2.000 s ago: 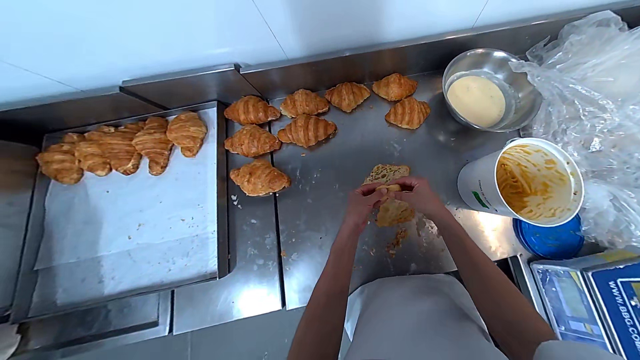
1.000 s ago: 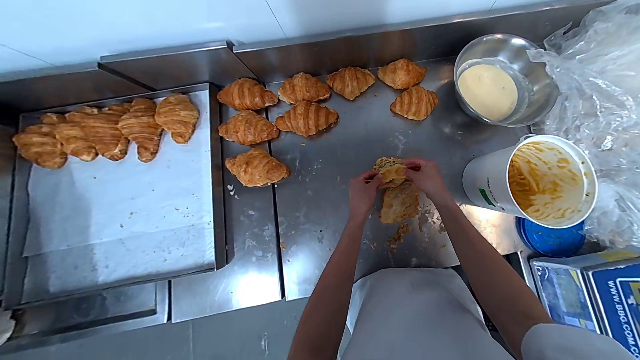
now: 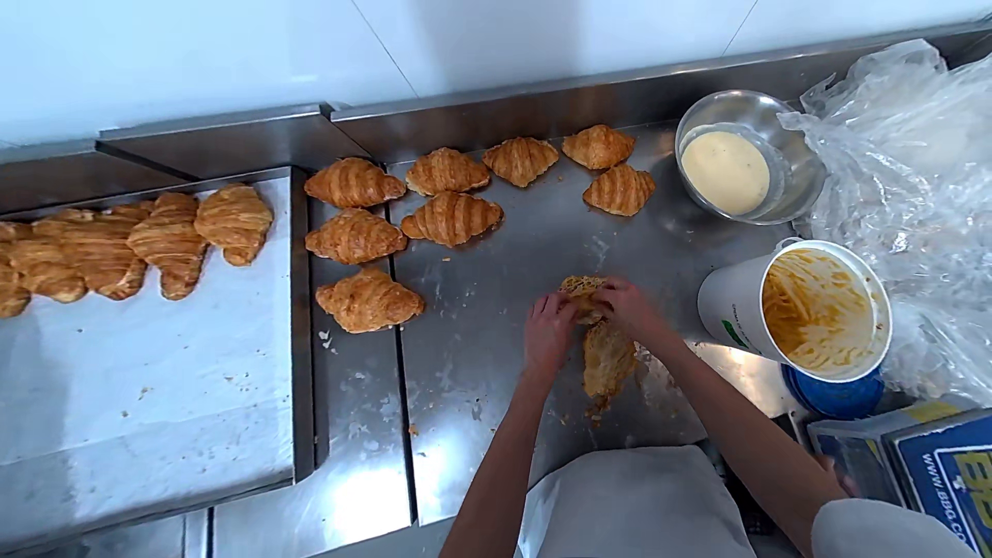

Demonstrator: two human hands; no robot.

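My left hand [image 3: 552,325] and my right hand [image 3: 626,306] meet over the steel worktop, both gripping a piece of opened croissant [image 3: 583,298] between their fingertips. Just below them a flattened croissant half [image 3: 608,360] lies cut side up, with crumbs around its lower end. Whole croissants stand in loose rows toward the back, among them one [image 3: 449,219] left of my hands and one [image 3: 620,190] beyond them. The fingertips partly hide the held piece.
At left, a metal tray [image 3: 302,325] lined with white paper holds several croissants. To the right are a steel bowl [image 3: 802,182] of pale cream, a white bucket [image 3: 732,298] smeared with yellow filling, a blue lid [image 3: 833,391], clear plastic bags [image 3: 930,201] and a blue box [image 3: 945,465].
My hands stay at the same croissant, fingers shifting on its upper piece. The whole croissants and the containers have kept their places.
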